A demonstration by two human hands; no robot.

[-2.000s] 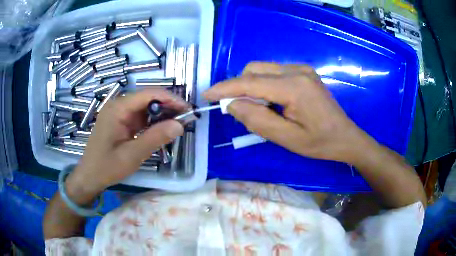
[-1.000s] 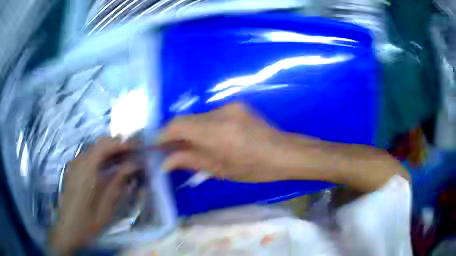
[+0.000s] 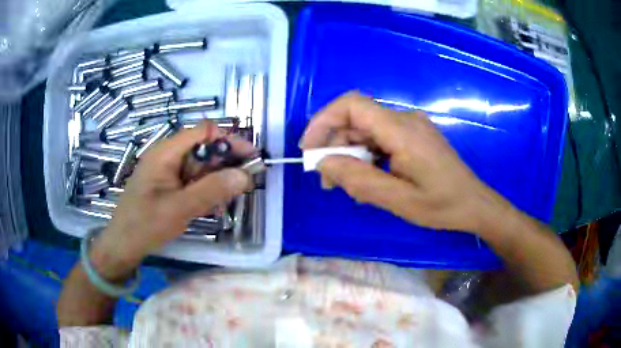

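Note:
My right hand [image 3: 391,160] holds a white core [image 3: 333,158] between thumb and fingers over the blue tray [image 3: 422,238]. A thin pale rod [image 3: 282,160] sticks out of the core's left end and reaches the end of a metal tube [image 3: 253,165]. My left hand [image 3: 194,170] pinches that tube over the left tray [image 3: 272,81]. More dark round ends [image 3: 212,150] show in its curled fingers. Whether the rod tip is inside the tube, I cannot tell.
Many silver tubes [image 3: 129,95] with dark ends lie in the left tray. A zip bag [image 3: 531,34] with a yellow strip is at the right rear, crumpled clear plastic [image 3: 41,41] at the left rear. A whitish bin edge [image 3: 436,5] shows at the back.
The view swung and blurred, then came back. The white core that lay in the blue tray is no longer seen there. My right hand holds a core at the tube, more of it visible.

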